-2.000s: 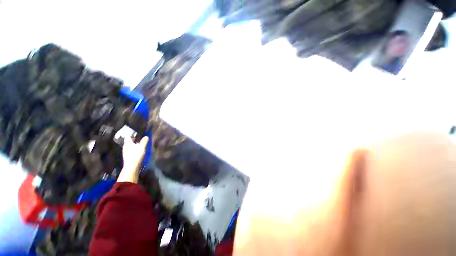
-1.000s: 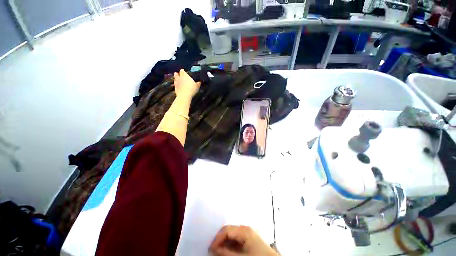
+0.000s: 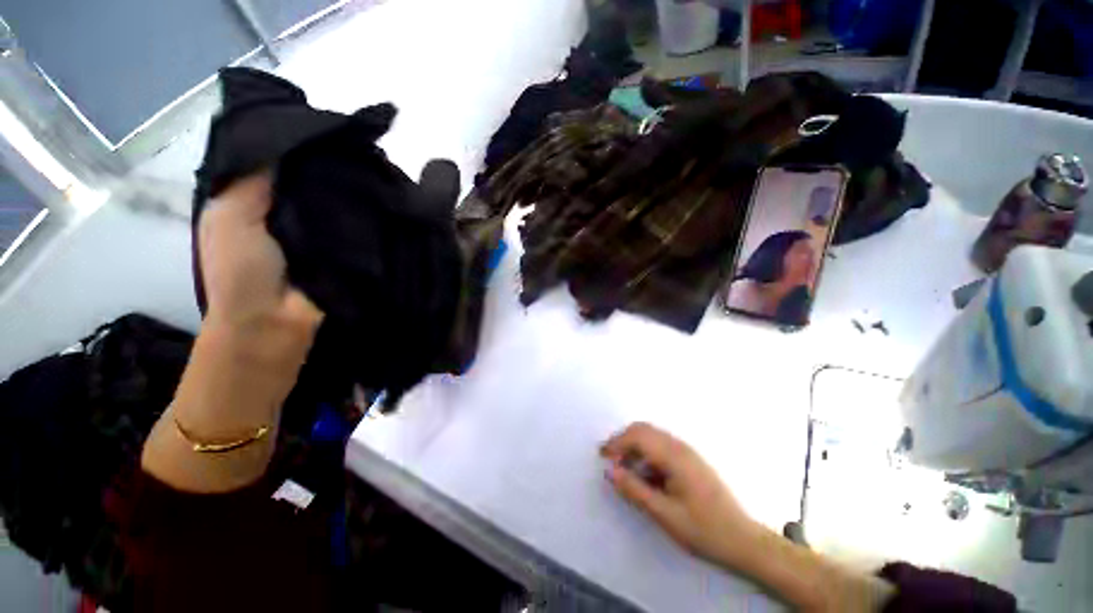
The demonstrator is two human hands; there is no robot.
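Observation:
My left hand (image 3: 246, 258) is raised at the left and grips a bunched dark garment (image 3: 360, 228), which hangs over the table's left edge. The garment looks mostly plain black, with a brownish part at its right side. My right hand (image 3: 671, 485) rests over the white table (image 3: 563, 395), fingers curled; a small dark thing shows between its fingers, too unclear to name. The white sewing machine (image 3: 1007, 371) with a blue stripe stands at the right.
A plaid garment heap (image 3: 659, 204) with a thin white loop lies at the back. A smartphone (image 3: 785, 246) leans against it. A bottle (image 3: 1031, 210) stands behind the machine. Another dark heap (image 3: 132, 359) with a white label lies low at the left.
My left hand has moved from the back heap to the left and now holds up a dark garment. The view has turned left. My right hand shows more fully over the table.

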